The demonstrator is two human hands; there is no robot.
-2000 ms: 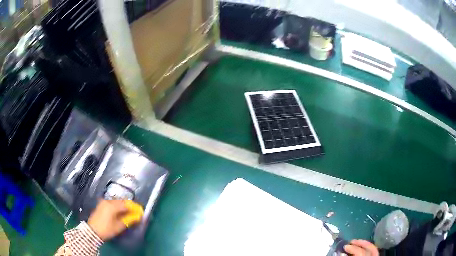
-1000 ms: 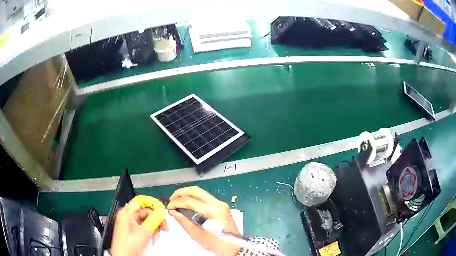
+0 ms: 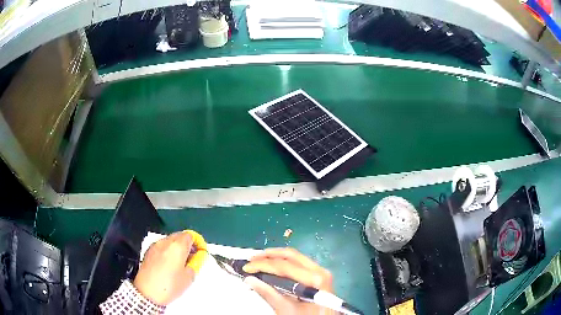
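My left hand (image 3: 169, 266), with yellow covers on its fingertips, is bent over a white sheet (image 3: 206, 292). Its fingertips are close together; I cannot tell what is between them. My right hand (image 3: 289, 277) holds a black pen-like tool (image 3: 284, 283) with a white rear end, possibly a soldering iron. The tool points left towards my left fingertips; its tip is blurred and hard to make out. A dark flat panel (image 3: 117, 246) stands tilted just left of my left hand, partly covered by it.
A solar panel (image 3: 312, 132) lies on a dark piece on the green belt (image 3: 184, 135), behind a metal rail. Right are a speckled grey lump (image 3: 392, 224), a wire spool (image 3: 475, 187) and a fan (image 3: 513, 237). Black panel backs (image 3: 31, 271) stand far left. An overhead shelf edge crosses the top.
Since a second ago, my hands have moved slightly apart and the tool shows more fully. The dark panel at left shows larger. The belt panel appears further right and away.
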